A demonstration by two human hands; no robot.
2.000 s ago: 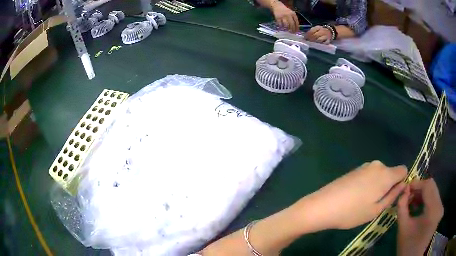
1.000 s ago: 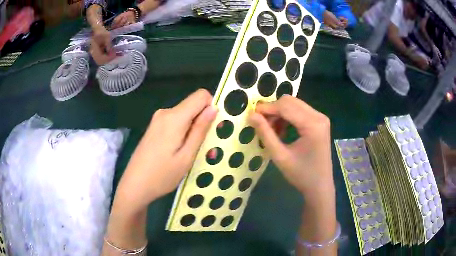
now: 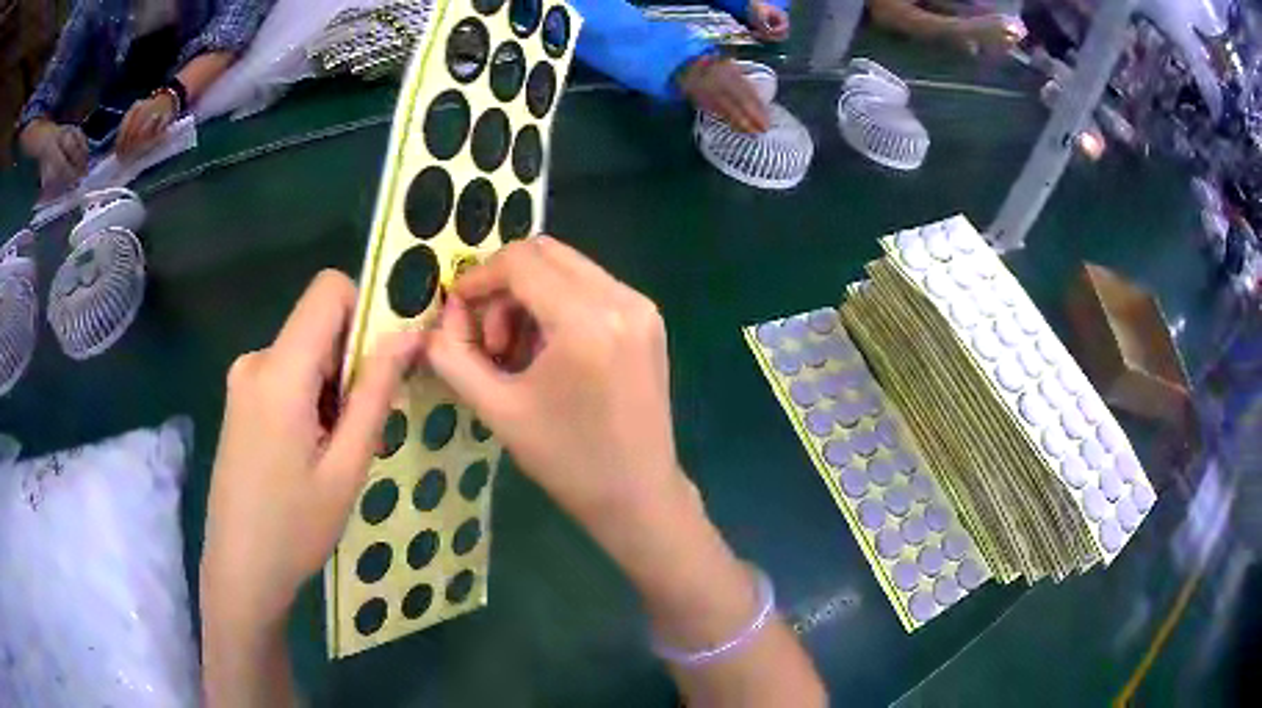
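A long cream-yellow die-cut adhesive sheet [image 3: 393, 516] with three columns of round holes is held upright, slightly tilted, in front of me. My left hand [image 3: 298, 457] grips its left edge at mid-height, thumb on the front. My right hand [image 3: 561, 353] is over the sheet's middle, thumb and forefinger pinched at a small thin yellow ring [image 3: 464, 263] by a hole. The hand hides part of the right column. Whether the ring is free of the sheet is too small to tell.
Fanned stacked disc sheets [image 3: 966, 401] lie at right, a cardboard box [image 3: 1128, 339] beyond them. A bag of white parts [image 3: 97, 553] is at lower left. Mini fans [image 3: 97, 291] stand at far left and far centre [image 3: 754, 138], where a co-worker's hand [image 3: 725, 93] touches one. A metal post [image 3: 1059, 132] stands behind.
The view has turned right; the bag and left fans shift left and the disc sheets come nearer the centre. Both hands still hold the sheet. A blue-sleeved arm now reaches a far fan.
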